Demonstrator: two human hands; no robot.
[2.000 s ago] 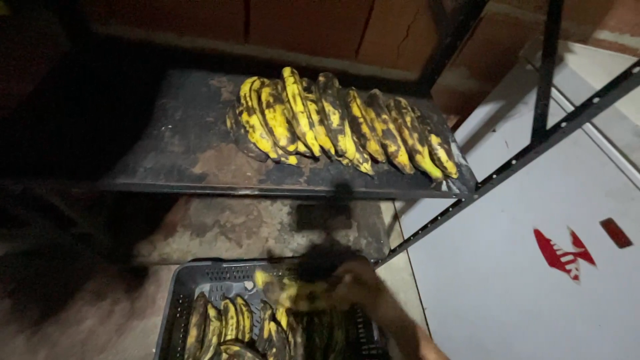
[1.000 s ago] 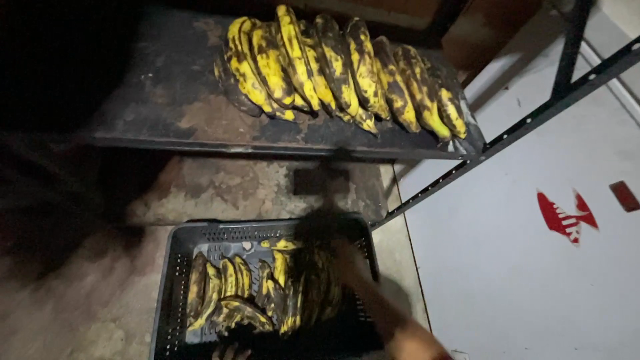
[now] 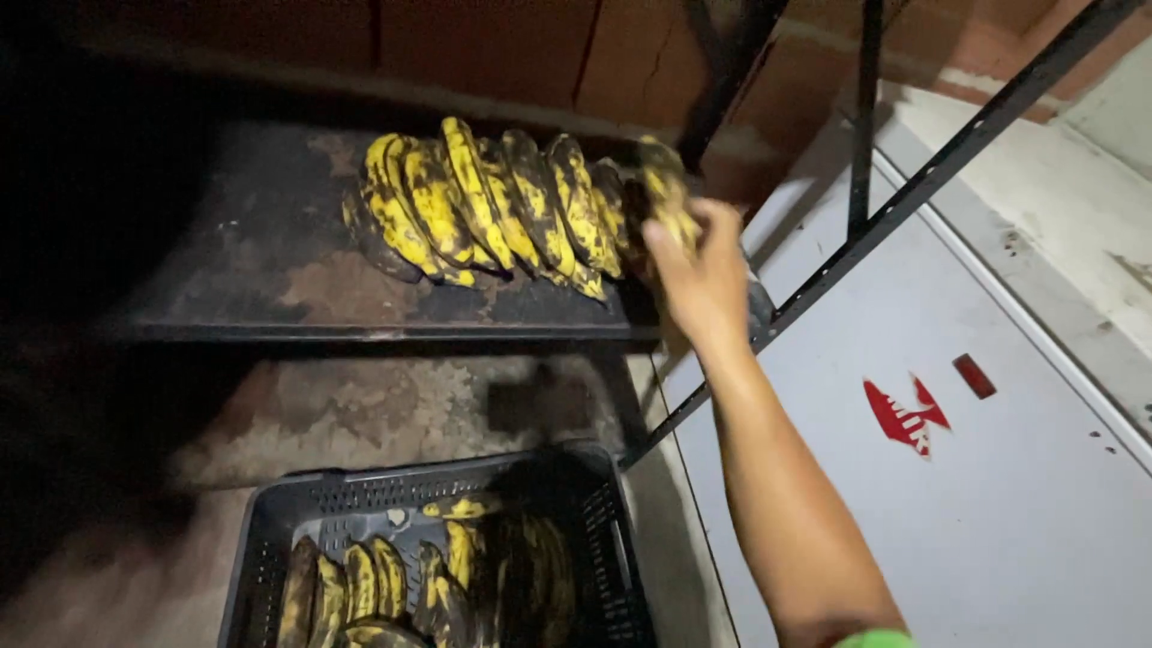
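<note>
My right hand (image 3: pixel 702 261) is closed around a ripe plantain (image 3: pixel 666 184), yellow with dark patches and a little blurred, at the right end of the shelf. To its left a row of similar blackened yellow plantains (image 3: pixel 477 202) lies side by side on the dark metal shelf (image 3: pixel 261 297). Below the shelf, a black plastic crate (image 3: pixel 351 490) holds several more plantains (image 3: pixel 360 580), its right part in deep shadow. My left hand does not show.
A black perforated metal upright (image 3: pixel 945 166) slants across at the right end of the shelf. Beyond it is a white appliance-like panel (image 3: pixel 864 522) with a torn red sticker. A brick wall (image 3: pixel 513 54) stands behind the shelf, and worn concrete lies beneath it.
My right hand has moved from over the crate up to the right end of the shelf, where it has taken hold of a plantain. The fingers seen at the crate's near edge have left view.
</note>
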